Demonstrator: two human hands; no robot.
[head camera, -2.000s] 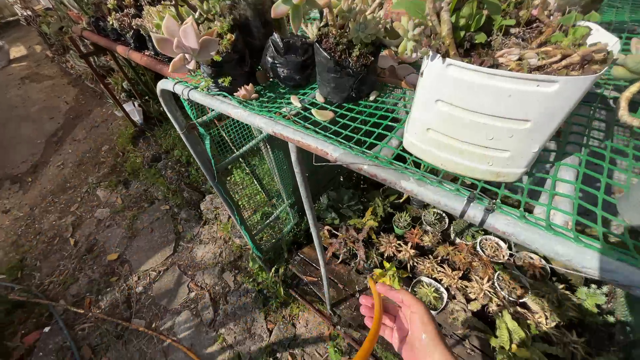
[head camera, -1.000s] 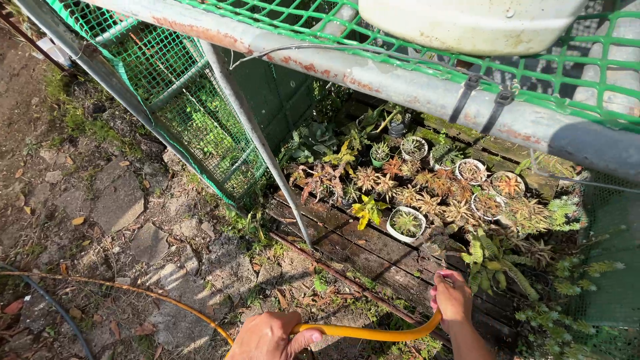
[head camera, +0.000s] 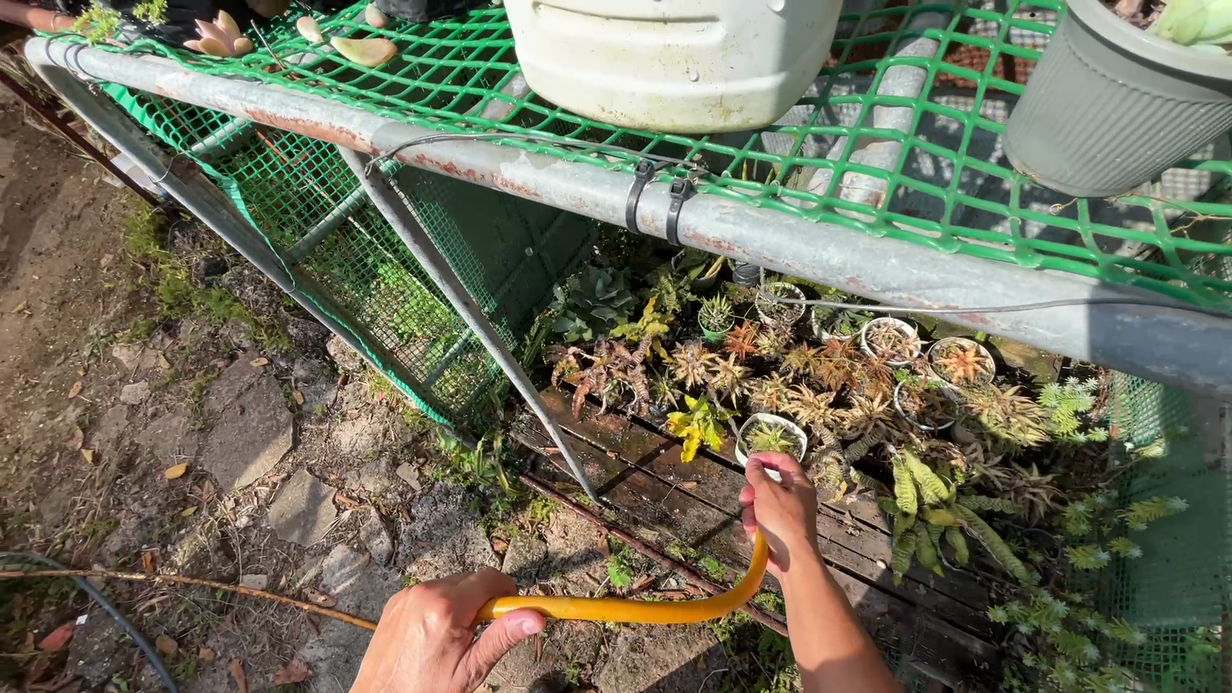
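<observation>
My left hand (head camera: 448, 626) is closed around a yellow garden hose (head camera: 626, 609) at the bottom middle. The hose bends up to my right hand (head camera: 782, 505), which grips it near its end; the hose opening is hidden by the fingers. Just beyond the right hand sits a small potted succulent in a white pot (head camera: 770, 438). Around it, several potted succulents (head camera: 828, 385), many with brownish leaves, stand on a dark wooden slat platform (head camera: 664, 486) below the metal bench. Whether water flows from the hose, I cannot tell.
A grey metal pipe frame (head camera: 539, 178) with green plastic mesh (head camera: 924, 183) crosses above the plants. A white container (head camera: 674, 67) and a grey pot (head camera: 1116, 106) stand on it. A slanted metal leg (head camera: 472, 318) is left of the plants. Stony ground (head camera: 241, 423) lies at the left.
Two seconds ago only one hand showed, beside the hose; now both hands are on it. Since a second ago my right hand has moved up towards the white pot. The view has tilted down.
</observation>
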